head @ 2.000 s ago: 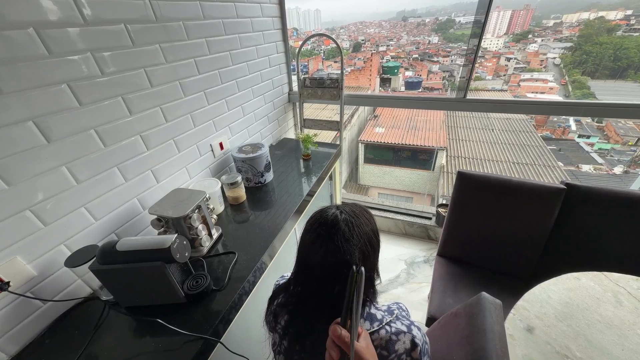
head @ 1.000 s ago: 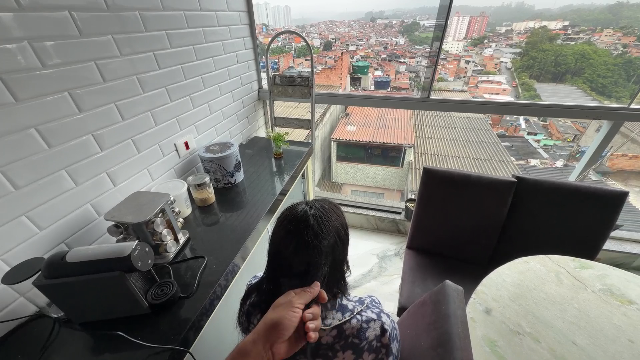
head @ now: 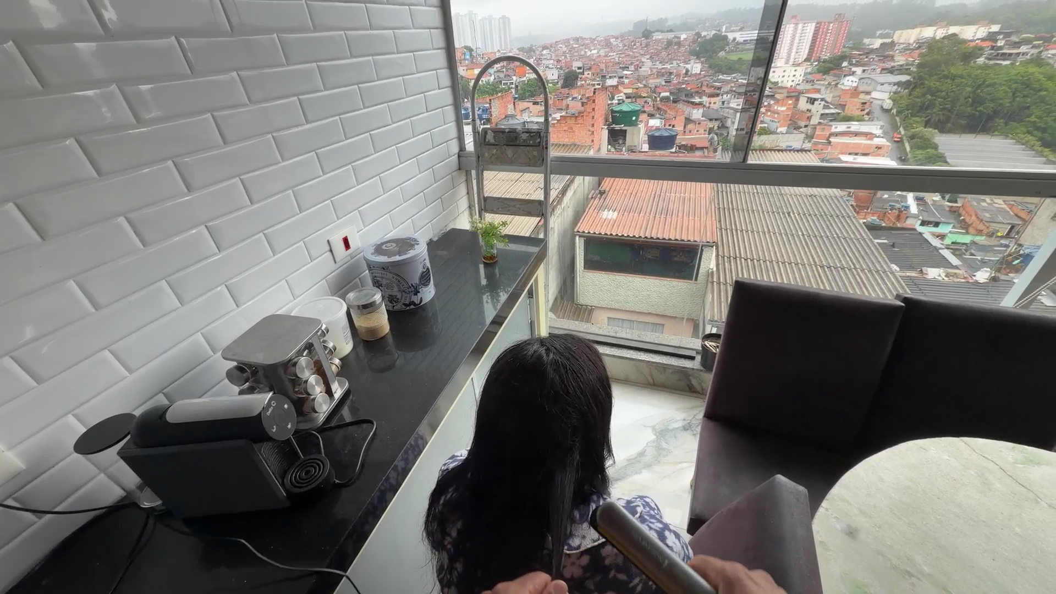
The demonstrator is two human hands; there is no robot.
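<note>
A person with long dark hair (head: 536,412) and a floral top (head: 652,516) sits with their back to me. At the bottom edge, my left hand (head: 528,584) pinches a thin lock of that hair near its lower end; most of the hand is cut off by the frame. My right hand (head: 734,576) is closed around the handle of a hair straightener (head: 648,549), whose tip points up and left, beside the lock. Whether its plates touch any hair I cannot tell.
A black countertop (head: 429,355) along the left holds a capsule coffee machine (head: 206,454), a spice rack (head: 289,363), jars, a tin (head: 399,272) and a cord. Dark upholstered chairs (head: 800,363) and a round stone table (head: 949,520) stand at right.
The straightener, upright behind the head two seconds ago and out of sight one second ago, now shows at lower right in my right hand. The hand at the hair has moved down.
</note>
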